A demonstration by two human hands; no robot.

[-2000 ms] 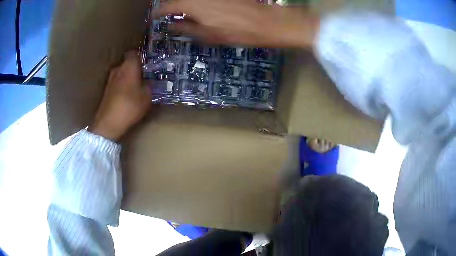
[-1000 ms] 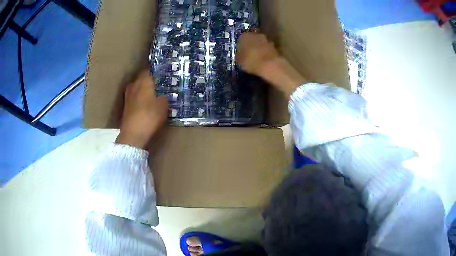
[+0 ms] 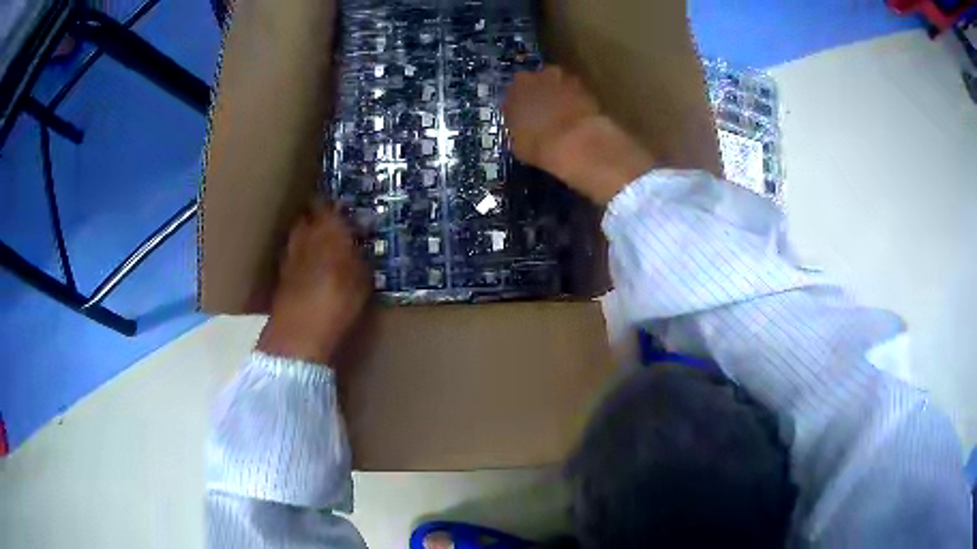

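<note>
A wrapped tray stack (image 3: 439, 161) lies inside the open brown carton (image 3: 471, 386). Its clear, shiny surface shows rows of pockets with dark pieces and silver-white patches. My left hand (image 3: 321, 281) is at the stack's left edge, between it and the carton's left wall. My right hand (image 3: 557, 123) is at the stack's right edge, inside the right wall. The fingertips of both hands are hidden at the sides of the stack, so I cannot tell how firmly they hold it.
Another clear tray bundle (image 3: 750, 139) with a white label lies on the floor right of the carton. Black metal furniture legs (image 3: 139, 252) stand at left. A red object (image 3: 934, 13) is at the top right. A blue slipper (image 3: 471, 535) and dark-clothed knee (image 3: 686, 461) are below.
Since two seconds ago, the stack has come to lie lengthwise in view and my right hand has moved from across its top to its right edge. In the last second, my left hand shifted slightly nearer me.
</note>
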